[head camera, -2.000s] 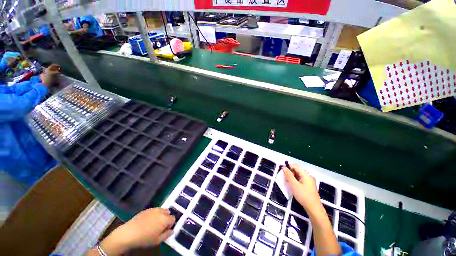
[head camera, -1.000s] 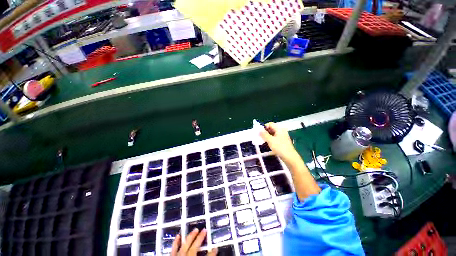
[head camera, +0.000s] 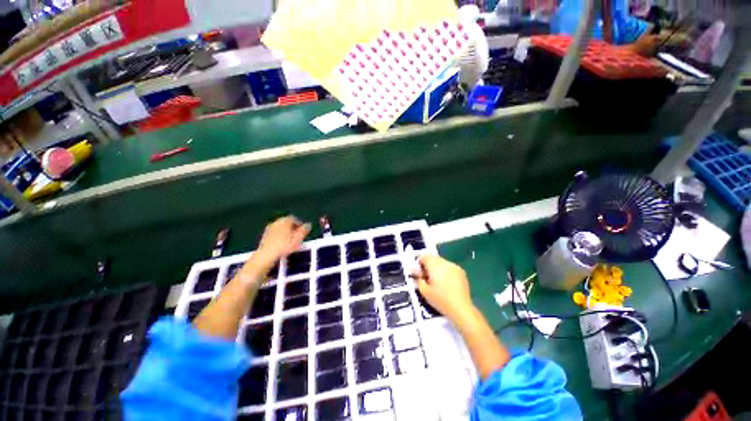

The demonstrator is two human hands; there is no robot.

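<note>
The white blister tray [head camera: 280,333] lies in front of me, its pockets filled with glossy black parts [head camera: 329,321]. My left hand [head camera: 284,238] is over the tray's far edge beside the conveyor belt; its fingertips are blurred and I cannot tell if they hold anything. A small electronic unit [head camera: 325,224] lies on the belt just right of it, another unit [head camera: 221,241] to its left. My right hand [head camera: 443,284] is at the tray's upper right, with a small white wipe [head camera: 412,260] pinched in its fingertips; whether it also holds a part is hidden.
The dark green conveyor belt [head camera: 395,189] runs beyond the tray. A black foam tray [head camera: 74,353] lies left. At right are a desk fan [head camera: 616,215], a grey-white bottle [head camera: 566,261], a yellow object [head camera: 605,288], a power strip [head camera: 611,349] and loose cables. A sticker sheet [head camera: 387,70] hangs above the belt.
My left hand has moved from the tray's near part to its far edge by the belt. My right hand has come back from past the far edge to the tray's right side.
</note>
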